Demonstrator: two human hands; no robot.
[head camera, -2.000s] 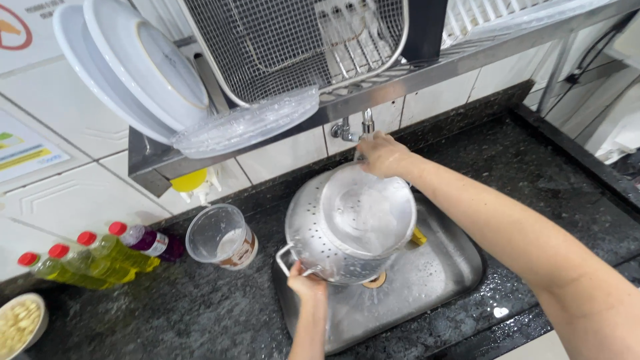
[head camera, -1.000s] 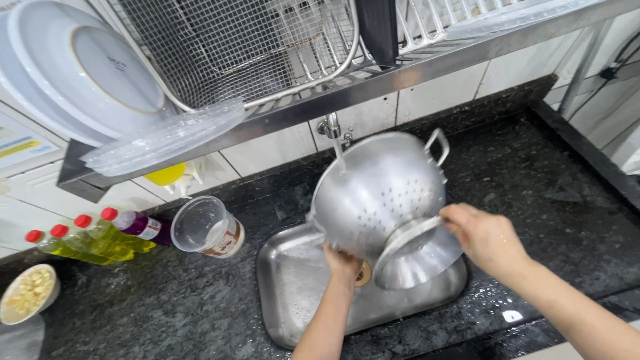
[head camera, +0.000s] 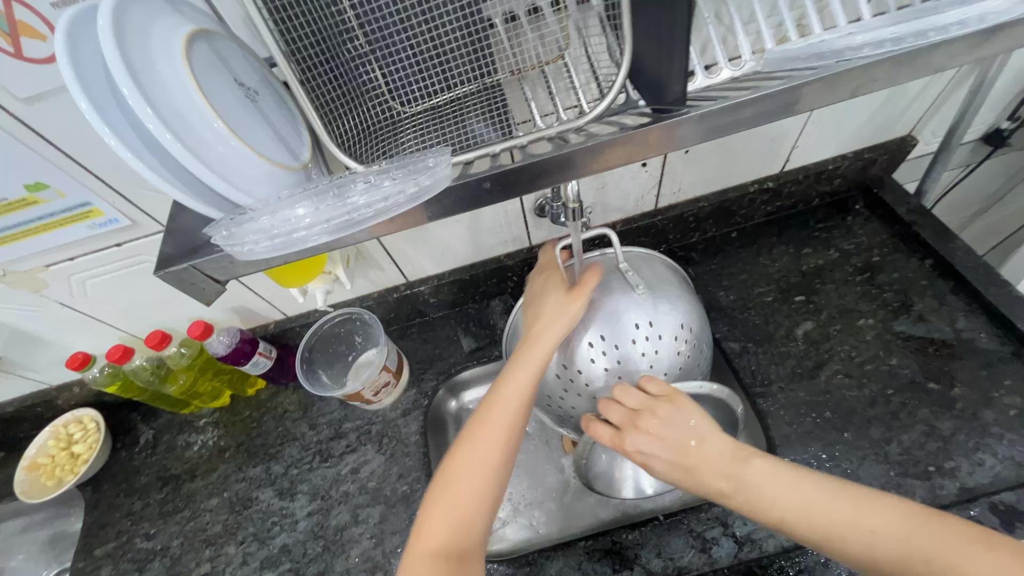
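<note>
An aluminium colander (head camera: 640, 320) is tilted on its side over the stainless steel sink (head camera: 536, 512), its footed base toward me. My left hand (head camera: 560, 296) is at the upper rim beside the loop handle, where water runs from the faucet (head camera: 572, 204); whether its fingers close on the metal is unclear. My right hand (head camera: 652, 420) grips the colander by its base ring. A small brown thing in the sink is mostly hidden behind the colander.
Left of the sink stand a clear plastic tub (head camera: 344, 360), several bottles with red caps (head camera: 168, 368) and a bowl of peeled garlic cloves (head camera: 68, 448). Above the faucet runs a metal shelf (head camera: 560, 164) with white plates (head camera: 216, 104), clear plastic lids (head camera: 336, 204) and a wire basket (head camera: 448, 72).
The colander has been turned, so a loop handle now lies under the faucet. My left hand has moved from low in the sink up to the rim by the faucet.
</note>
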